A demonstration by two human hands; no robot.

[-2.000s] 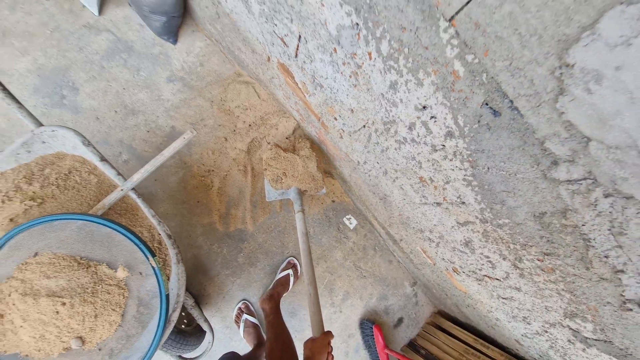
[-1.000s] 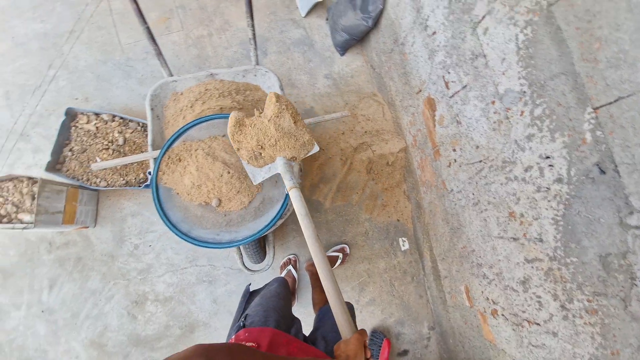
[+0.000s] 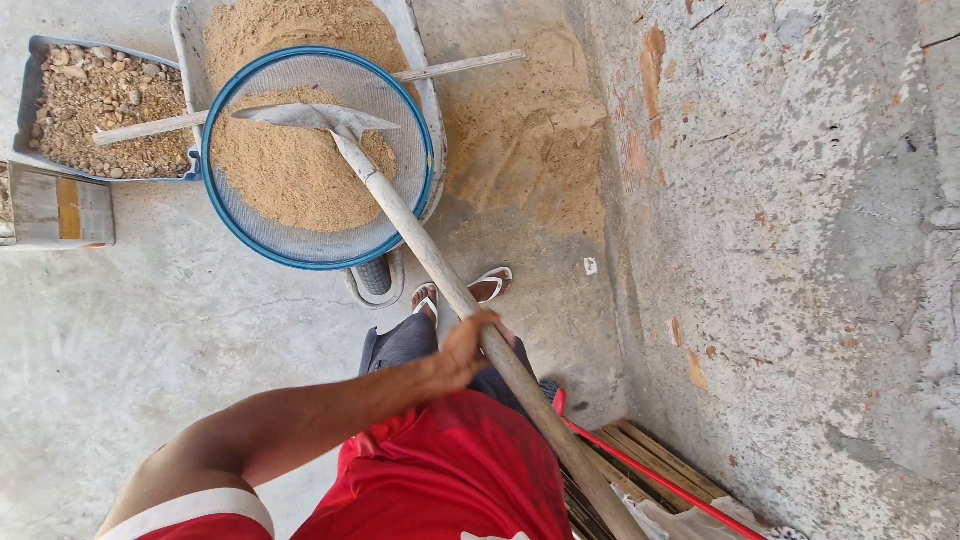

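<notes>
My left hand (image 3: 466,346) is closed around the wooden shaft of a shovel (image 3: 442,262), in front of my body. My right hand is out of view; the shaft runs off the bottom edge. The metal blade (image 3: 315,116) is tipped edge-on over a round sieve with a blue rim (image 3: 430,161), and no sand shows on it. Sand (image 3: 300,180) lies heaped on the mesh. The sieve sits over a wheelbarrow (image 3: 418,45) holding more sand, with a wooden stick (image 3: 465,66) passing beneath it.
A tray of gravel (image 3: 112,97) and a metal can (image 3: 86,210) are at the left. Loose sand (image 3: 532,142) lies on the floor by a rough concrete wall (image 3: 750,225). Wooden slats (image 3: 660,457) and a red handle (image 3: 660,484) are at lower right. My feet stand near the wheelbarrow's wheel (image 3: 373,276).
The shovel went from the floor sand to above the sieve, loaded with sand one second ago. Its blade has since turned over and the load is off it. My left arm has come into view.
</notes>
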